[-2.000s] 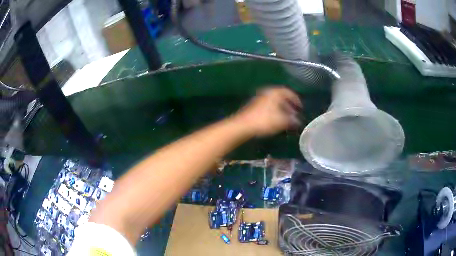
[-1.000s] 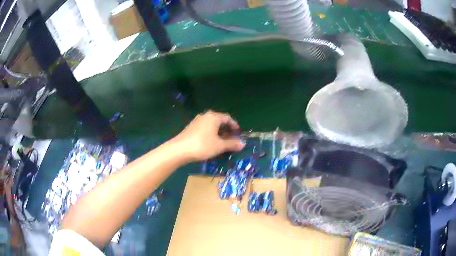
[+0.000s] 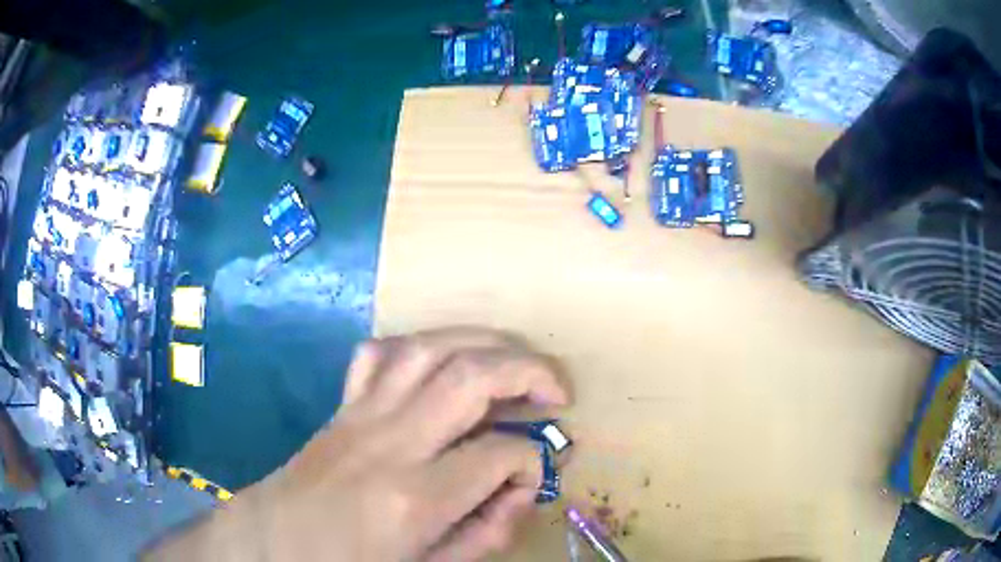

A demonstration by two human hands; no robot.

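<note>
My left hand (image 3: 439, 439) is over the cardboard (image 3: 703, 406) at bottom centre. Its fingers are closed around a small dark-blue circuit board (image 3: 547, 472), mostly hidden by the fingers, with a small silver-white-faced part (image 3: 557, 438) at the fingertips. The purplish tip of a soldering iron (image 3: 593, 532), with a thin silvery tube beside it, shows at the bottom edge just below and right of the board. My right hand is not in view.
Piled blue boards (image 3: 587, 121) and one separate board (image 3: 699, 187) lie at the back. The tray of assemblies (image 3: 99, 242) and loose batteries (image 3: 189, 306) are left. The fan guard (image 3: 922, 285) and tip-cleaning box (image 3: 955, 450) are right.
The view has tilted down towards the cardboard. My left hand has come back from the green channel area and now holds the small board. The soldering iron tip has come into view.
</note>
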